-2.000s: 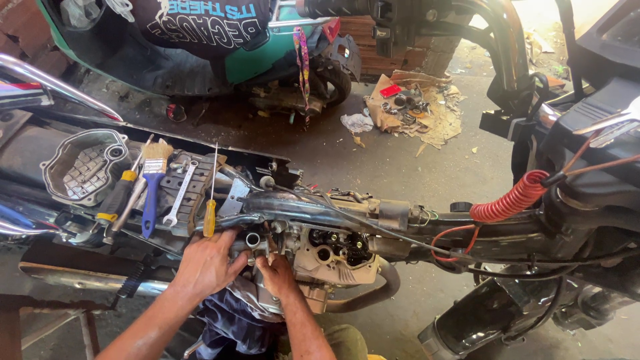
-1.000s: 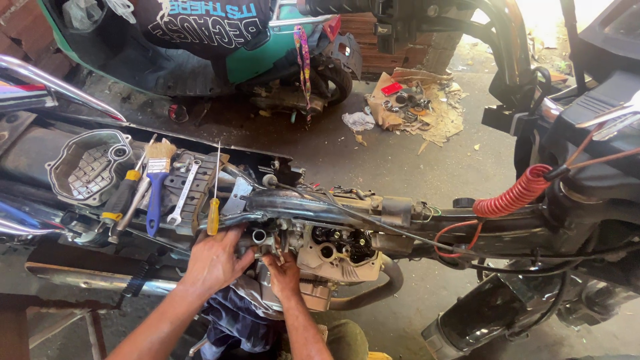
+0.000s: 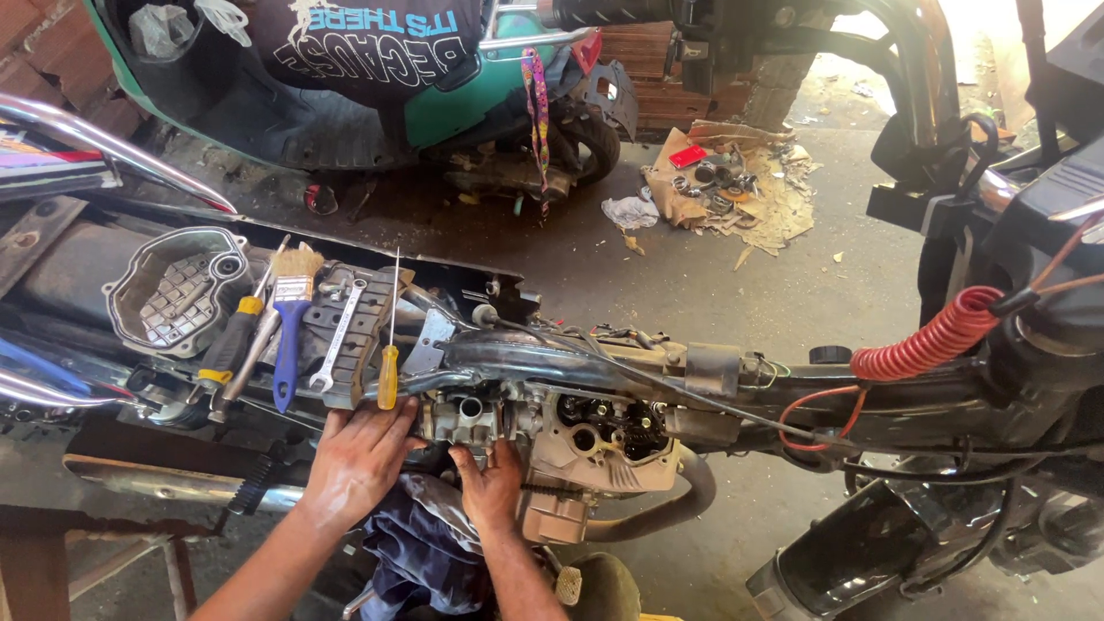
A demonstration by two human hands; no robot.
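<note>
Both hands are at the carburetor (image 3: 466, 420) of a stripped motorcycle, just behind its opened cylinder head (image 3: 614, 431). My left hand (image 3: 362, 457) rests at the carburetor's rear end, its fingertips tucked against the frame and partly hidden. My right hand (image 3: 489, 483) touches the carburetor's lower front side, thumb raised and fingers partly hidden. Behind the hands, on the frame, lie a yellow-handled screwdriver (image 3: 389, 371), a combination wrench (image 3: 339, 335), a blue-handled paintbrush (image 3: 290, 336), a black-and-yellow-handled tool (image 3: 231, 345) and a metal engine cover (image 3: 172, 293).
A green scooter (image 3: 440, 112) stands beyond the motorcycle. Small parts lie on torn cardboard (image 3: 776, 207) on the floor, near a crumpled cloth (image 3: 630, 212). A red coiled cable (image 3: 927, 338) hangs at the front, and dark fabric (image 3: 423, 543) lies below the hands.
My right hand has turned slightly, its thumb now showing apart from the fingers. My left hand stays at the carburetor's rear end. The tools have not moved.
</note>
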